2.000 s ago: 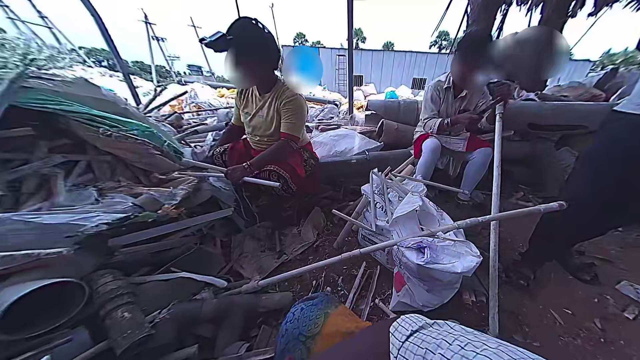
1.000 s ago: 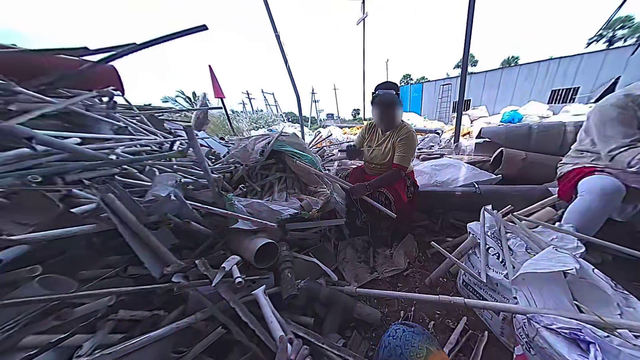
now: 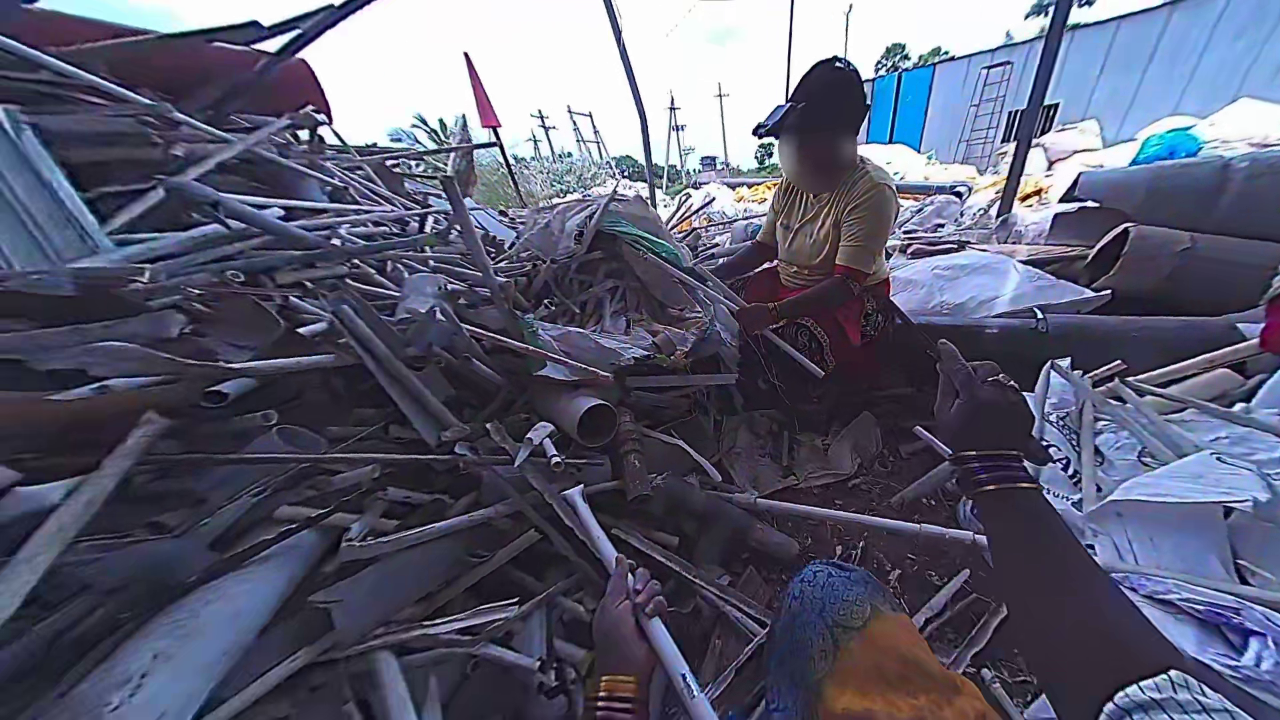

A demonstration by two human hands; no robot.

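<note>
My left hand (image 3: 627, 610), at the bottom centre with bangles at its wrist, grips a white plastic pipe (image 3: 668, 655). The pipe slants up and left, its flared end lying over the scrap heap. My right hand (image 3: 978, 405) is raised on the right, fingers pointing up and slightly apart, with dark bangles at the wrist. A short piece of pale pipe (image 3: 932, 441) shows just left of this hand; whether the hand touches it I cannot tell. Below lies a long pale pipe (image 3: 860, 517) on the ground.
A large heap of scrap pipes (image 3: 400, 385) fills the left and centre. A person (image 3: 835, 230) sits ahead, holding a thin pipe. White sacks with pipe pieces (image 3: 1190, 490) stand at the right. Behind are large tubes (image 3: 1180, 265) and a dark post (image 3: 1035, 110).
The view has swung left onto the scrap heap. My right hand has come into view, raised. My left hand, only partly seen a second ago, now shows on the white pipe.
</note>
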